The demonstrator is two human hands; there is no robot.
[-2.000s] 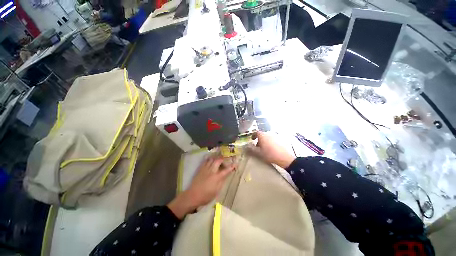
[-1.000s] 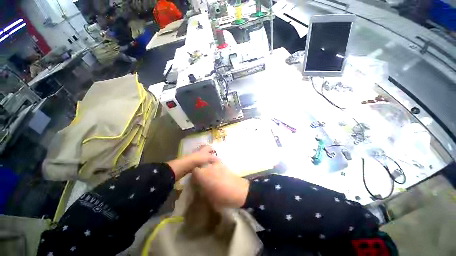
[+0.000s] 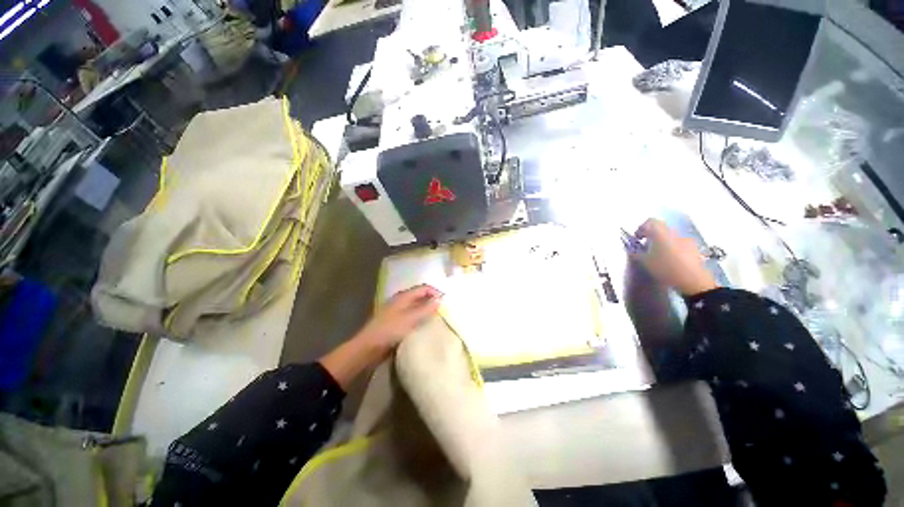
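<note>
My left hand pinches the edge of the beige workpiece, edged in yellow, at the near left of the white work plate. The cloth hangs down towards me, off most of the plate. My right hand is right of the plate, its fingers closed on small purple thread snips, mostly hidden by the fingers. The pattern tacker's grey front plate stands behind the plate. The brass-coloured clamp is under its head.
A tall stack of beige workpieces lies left of the machine. A dark control screen stands at the back right. Clear plastic bags, a cable and small brownish pieces lie at right. More beige cloth is at bottom left.
The cloth has come off the plate towards me. My right hand has left the cloth, moved right and taken hold of the snips. My left hand still holds the cloth.
</note>
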